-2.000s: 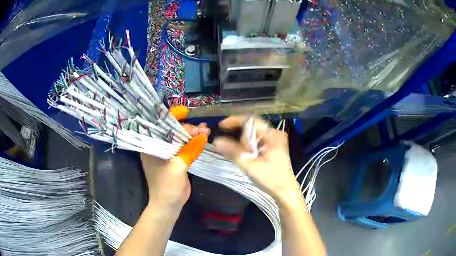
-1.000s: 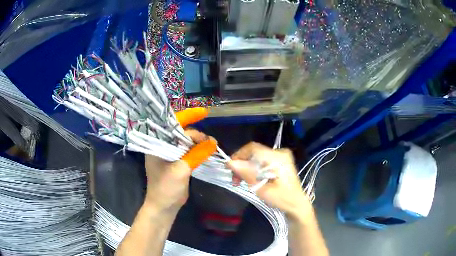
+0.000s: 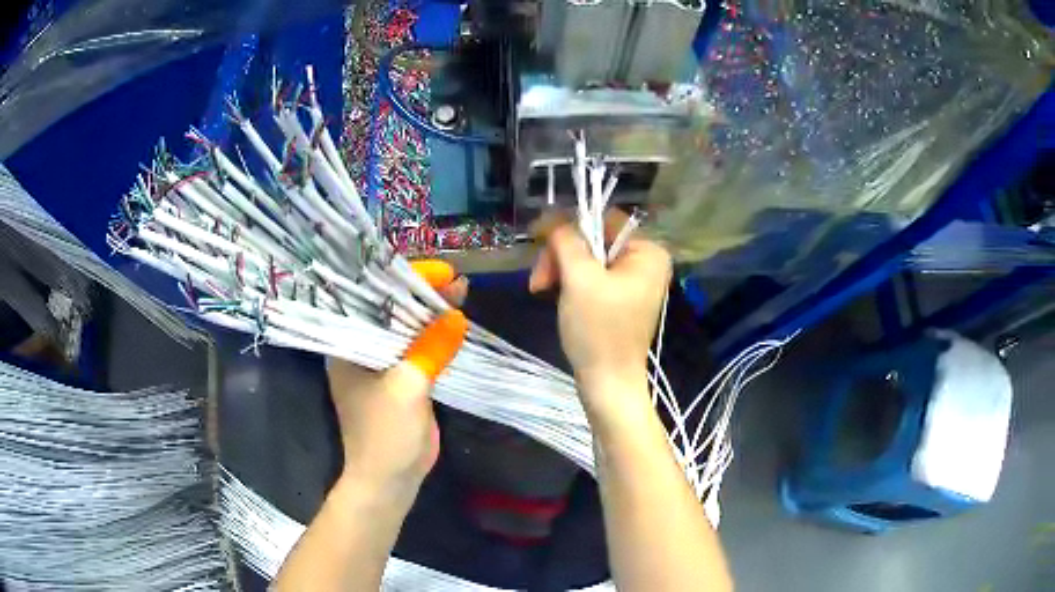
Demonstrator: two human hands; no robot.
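My left hand [image 3: 393,399], with orange finger cots [image 3: 437,343] on thumb and finger, is closed round a thick cable bundle [image 3: 312,249]. The bundle fans to the upper left, with fine red, green and dark exposed cores at its tips. My right hand [image 3: 607,295] is raised at the front of the grey wire stripping machine [image 3: 596,145]. It holds a small cluster of white cables [image 3: 592,202] whose ends point up in front of the dark slot. A single white end shows at the slot; its hold by the fingertips is partly hidden.
Silver pneumatic cylinders [image 3: 625,44] stand above the slot. Coloured wire scrap [image 3: 405,174] lies left of the machine, and clear plastic sheet [image 3: 856,127] covers the right. Cable stock [image 3: 98,486] is at lower left. Loose cables [image 3: 723,405] hang near the blue stool [image 3: 891,428].
My right hand has moved up from beside the bundle to the machine's front, with the white cluster now upright. My left hand and the bundle have shifted slightly left.
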